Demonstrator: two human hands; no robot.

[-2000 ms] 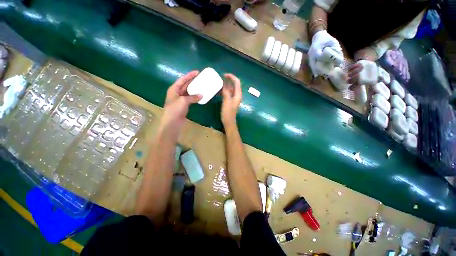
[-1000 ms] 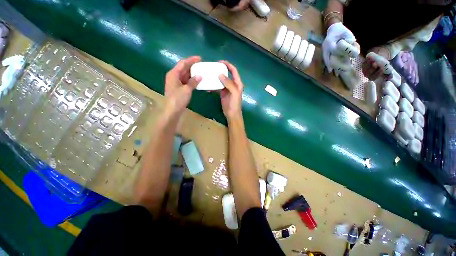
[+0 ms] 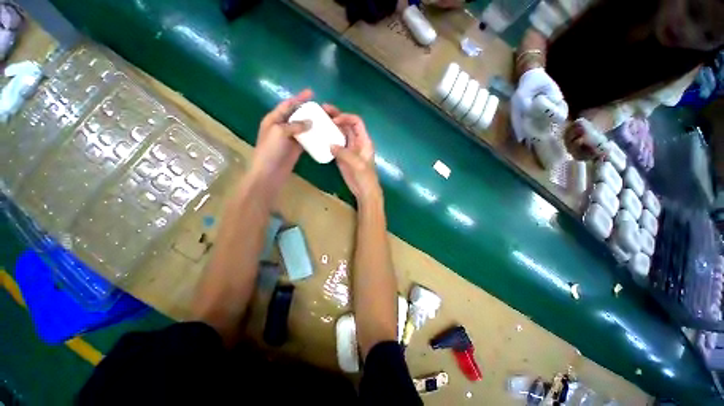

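A white housing [image 3: 319, 133], glossy with rounded corners, is held above the green conveyor belt, tilted with its lower end towards the right. My left hand [image 3: 279, 136] grips its left side, with the thumb on its face. My right hand [image 3: 355, 152] grips its right and lower side, with the thumb near the lower corner. Both hands are bare. The fingers behind the housing are hidden.
Clear blister tray [image 3: 111, 170] at left. On the cardboard bench: pale blue-green block [image 3: 295, 254], black housing [image 3: 279, 314], white housing [image 3: 347, 342], white cloth [image 3: 425, 301], red-and-black tool [image 3: 460, 351]. Across the belt [image 3: 476, 208], a person with a white glove works beside rows of white housings [image 3: 619, 208].
The housing has turned from level to tilted between my two hands, its right end now lower. Bench items have shifted slightly left in view. A small white piece on the belt has moved right.
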